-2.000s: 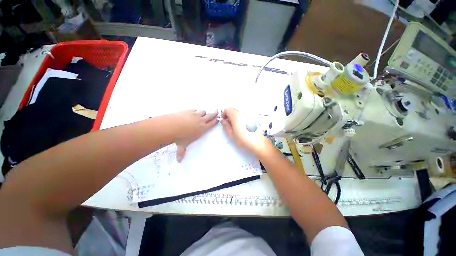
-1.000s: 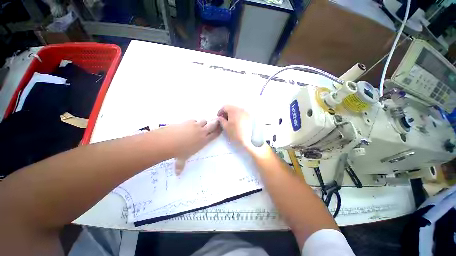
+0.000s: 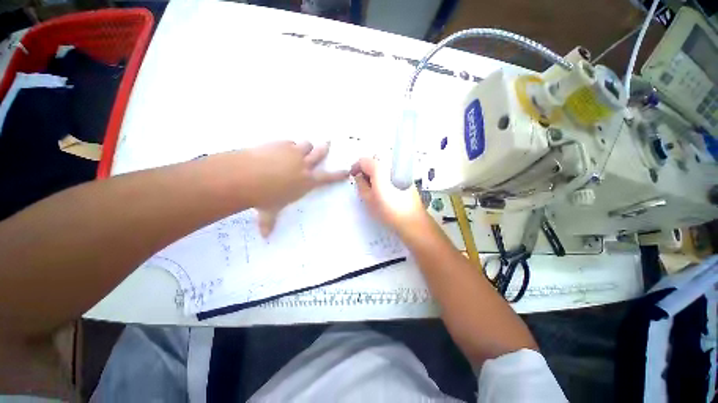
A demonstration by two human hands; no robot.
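A white marked sheet (image 3: 315, 236) lies on the machine table, with pen lines and writing on it. A dark strip of black fabric (image 3: 299, 293) shows past its near edge. My left hand (image 3: 287, 175) lies flat on the sheet with its fingers and thumb spread. My right hand (image 3: 378, 193) is at the sheet's far right part, fingertips bent together near my left index fingertip. Whether it pinches the sheet's edge is too blurred to tell.
The sewing machine (image 3: 504, 149) stands right, its lamp (image 3: 405, 149) beside my right hand. Black-handled scissors (image 3: 508, 271) and a yellow strip (image 3: 466, 232) lie below the head. A red basket (image 3: 126, 102) with black pieces is left. A printed scale (image 3: 370, 297) runs along the front edge.
The whole view has shifted, with the table and basket now higher in the picture. My left hand's fingers are more spread than before. My right hand stays near the same part of the sheet.
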